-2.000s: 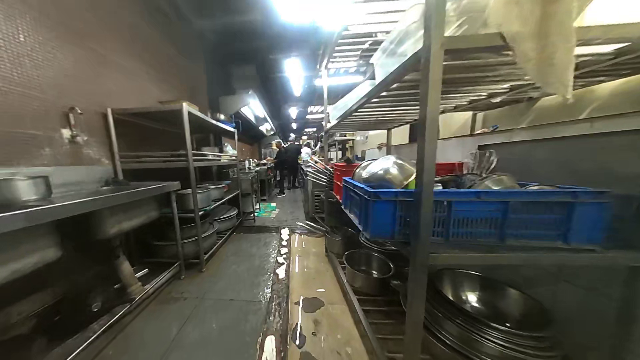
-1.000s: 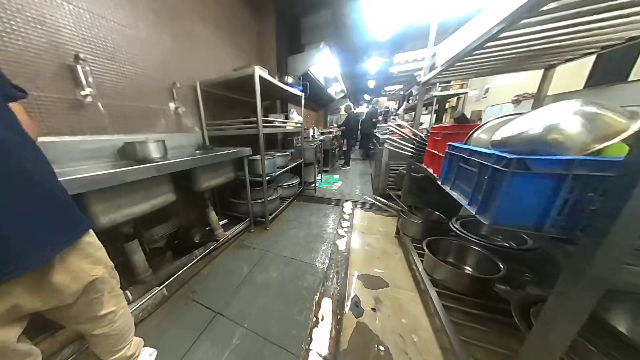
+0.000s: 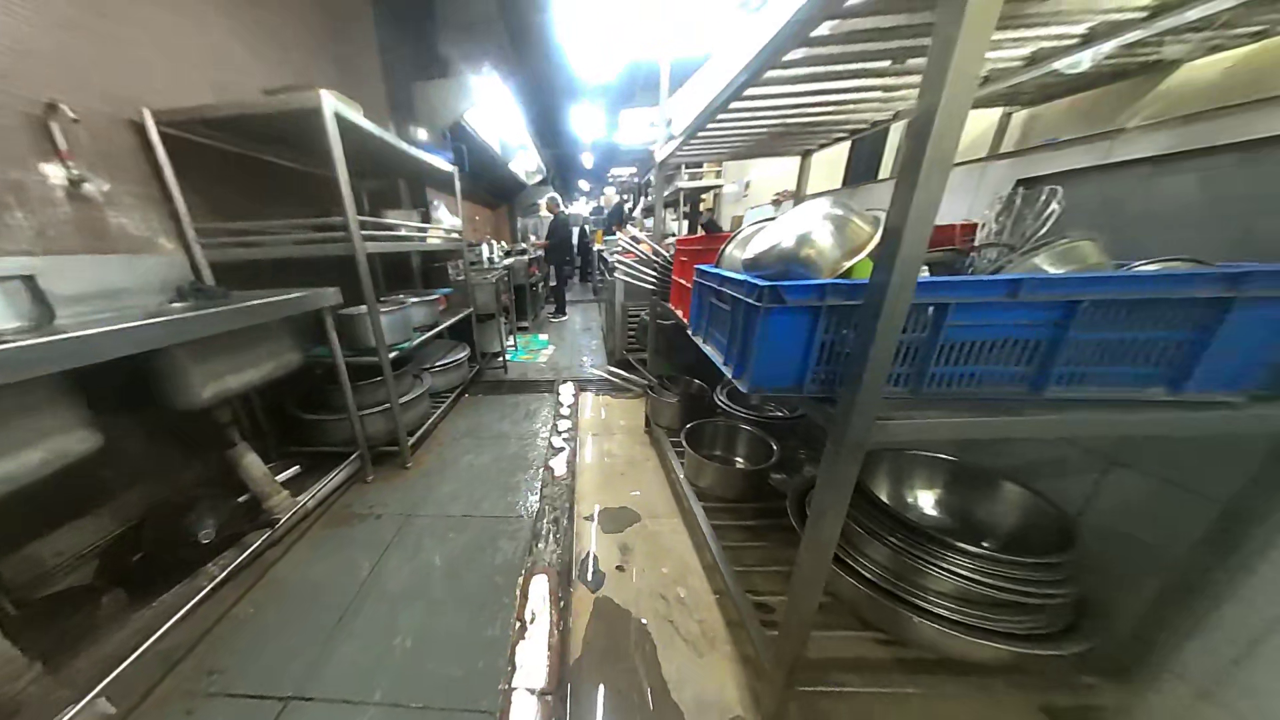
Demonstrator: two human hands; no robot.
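Observation:
Neither my left hand nor my right hand shows in the head view. On the right, a blue plastic crate [image 3: 1000, 335] stands on a metal rack, holding a shiny steel bowl [image 3: 815, 240] and wire whisks [image 3: 1025, 215]. A red crate [image 3: 693, 268] is behind it. Below, a stack of wide steel bowls [image 3: 965, 540] rests on the slatted bottom shelf, with a round steel pot [image 3: 730, 455] farther along. At the left, a steel sink counter [image 3: 190, 318] carries a metal pot [image 3: 22, 303] at the frame edge.
A steel shelf unit [image 3: 345, 240] with large pots stands past the sink. Wet floor tiles [image 3: 420, 560] run down the aisle beside a channel [image 3: 545, 560] with shiny wet patches. A person in dark clothes [image 3: 557, 255] stands farther down, near a green mat [image 3: 530, 348].
The view has swung to the right. The person in a blue top and tan trousers, at the left edge one second ago, is out of view.

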